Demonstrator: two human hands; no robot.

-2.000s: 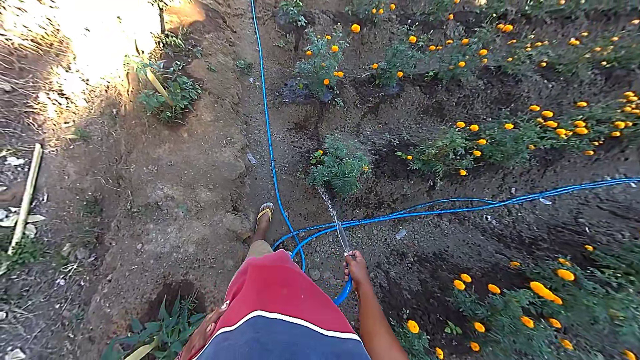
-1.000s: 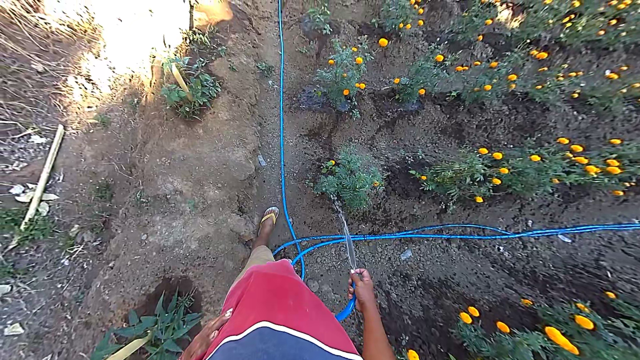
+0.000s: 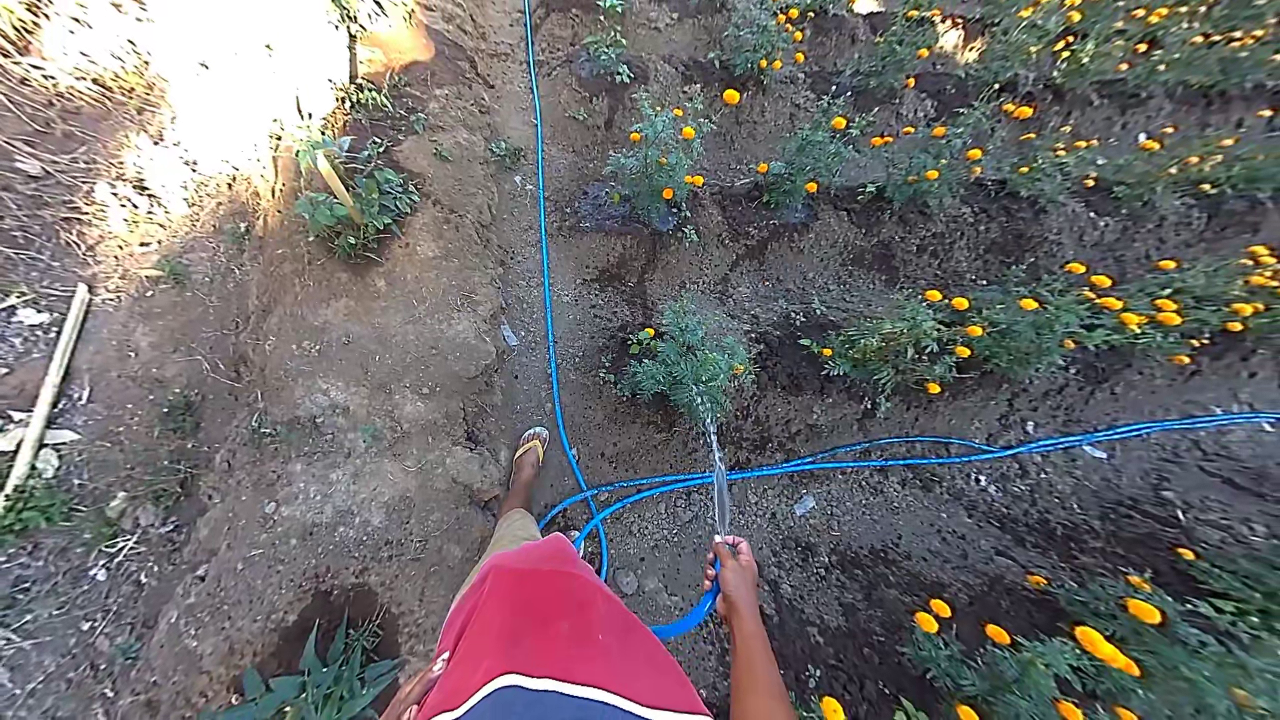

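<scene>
My right hand (image 3: 735,580) is closed around the end of a blue garden hose (image 3: 690,618), with the thumb at its mouth. A stream of water (image 3: 719,470) leaves the hose and falls on a leafy marigold plant (image 3: 690,360) just beyond it. The hose curves back beside my red and navy shirt (image 3: 560,630). Only a small part of my left hand (image 3: 415,690) shows at the lower left of the shirt, mostly hidden; what it holds, if anything, cannot be seen.
Blue hose lines (image 3: 547,260) run up the furrow and off to the right, crossing near my sandaled foot (image 3: 530,447). Rows of orange marigolds (image 3: 1100,300) grow on the right. On the left are an earth bank, a leafy plant (image 3: 360,200) and a pale stick (image 3: 45,395).
The water's landing place has moved from the left edge of the plant to its lower right side. My right hand still grips the hose.
</scene>
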